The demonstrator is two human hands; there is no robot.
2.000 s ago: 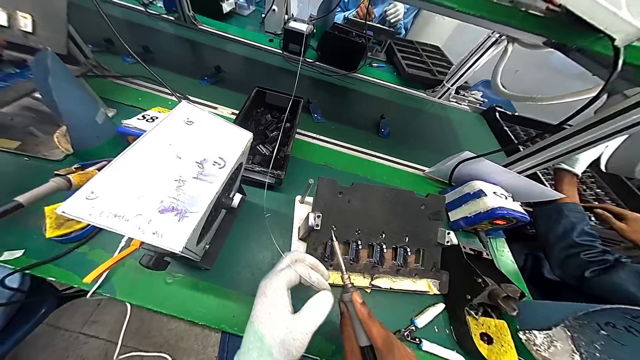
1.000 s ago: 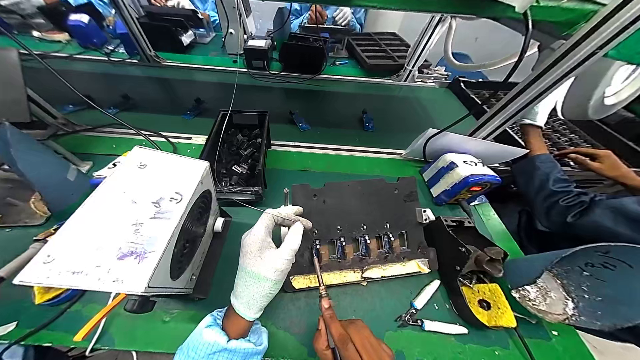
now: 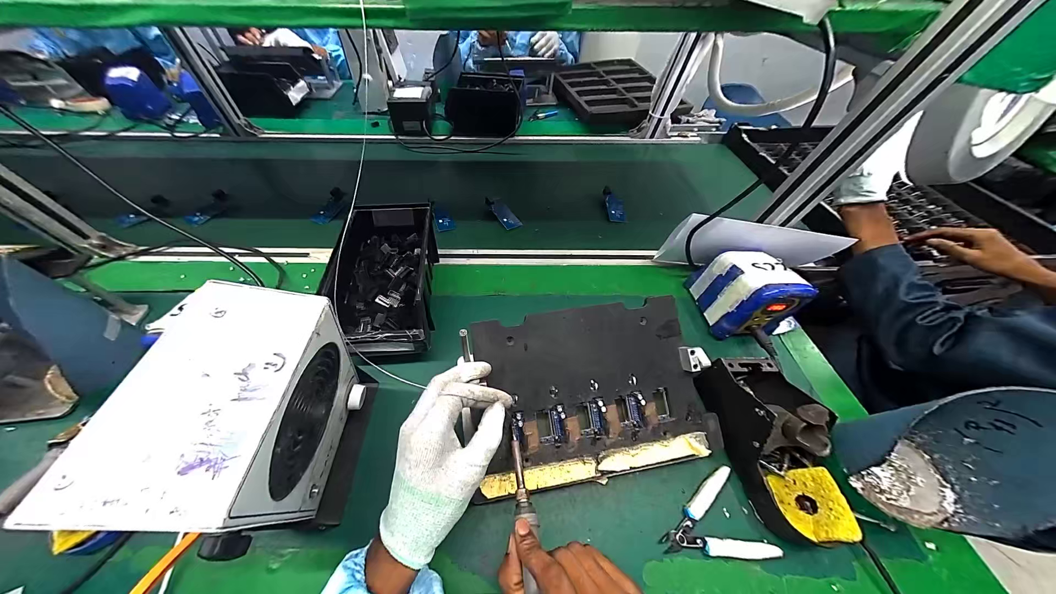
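My left hand (image 3: 445, 454), in a white glove, pinches thin solder wire (image 3: 388, 375) between thumb and fingers at the left side of a black fixture plate (image 3: 577, 338). My bare right hand (image 3: 561, 561) grips a soldering iron (image 3: 520, 487) by its handle. The iron's tip meets the leftmost small blue circuit board (image 3: 517, 425) in the plate, close below my left fingertips. Several more such boards, among them one blue board (image 3: 592, 418), sit in a row in the plate's slots. Yellowish tape (image 3: 652, 454) runs along the plate's near edge.
A white fume extractor (image 3: 190, 412) stands left, beside a black bin of components (image 3: 384, 280). To the right are a soldering station (image 3: 751, 293), an iron stand with yellow sponge (image 3: 813, 503), and white-handled cutters (image 3: 701, 528). A co-worker's sleeve (image 3: 949, 322) is farther right. Blue boards (image 3: 503, 213) lie beyond the bench edge.
My left hand has moved up to the plate's left side. The soldering iron's tip has come to the leftmost board, from higher on the plate two seconds ago. The view has shifted.
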